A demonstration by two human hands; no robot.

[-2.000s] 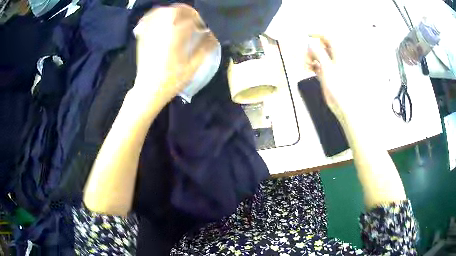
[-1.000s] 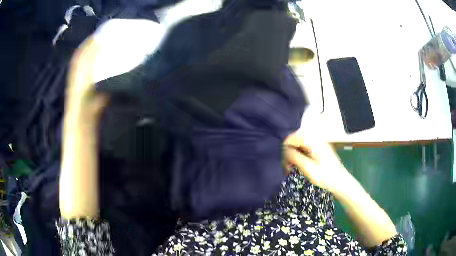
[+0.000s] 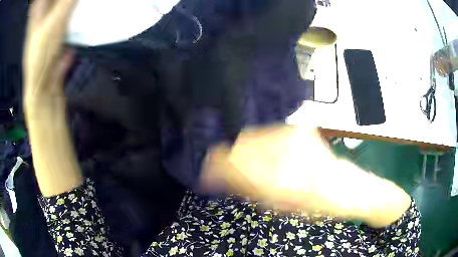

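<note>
A dark navy garment (image 3: 211,85) is heaped over my lap and the table's left part. A white curved piece, which looks like a shoulder pad (image 3: 110,20), shows at the upper left, cut off by the top edge. My left hand (image 3: 47,45) is blurred at the left edge of the white piece and holds it; the fingertips are hard to make out. My right hand (image 3: 261,160) is blurred and overexposed over the garment's lower right part; its fingers are unclear, and I cannot tell whether they grip the cloth. Loose pale thread shows beside the white piece.
A cream cylinder (image 3: 319,37) stands by the machine bed plate (image 3: 324,75). A black phone (image 3: 365,86) lies on the white table (image 3: 402,108). Scissors (image 3: 428,104) and a clear jar (image 3: 446,60) are at the far right. A green floor (image 3: 396,165) shows below the table edge.
My left hand has moved left and up with the white piece. My right hand has moved left across the garment. The phone and bed plate appear further right, and more of the bed plate is uncovered.
</note>
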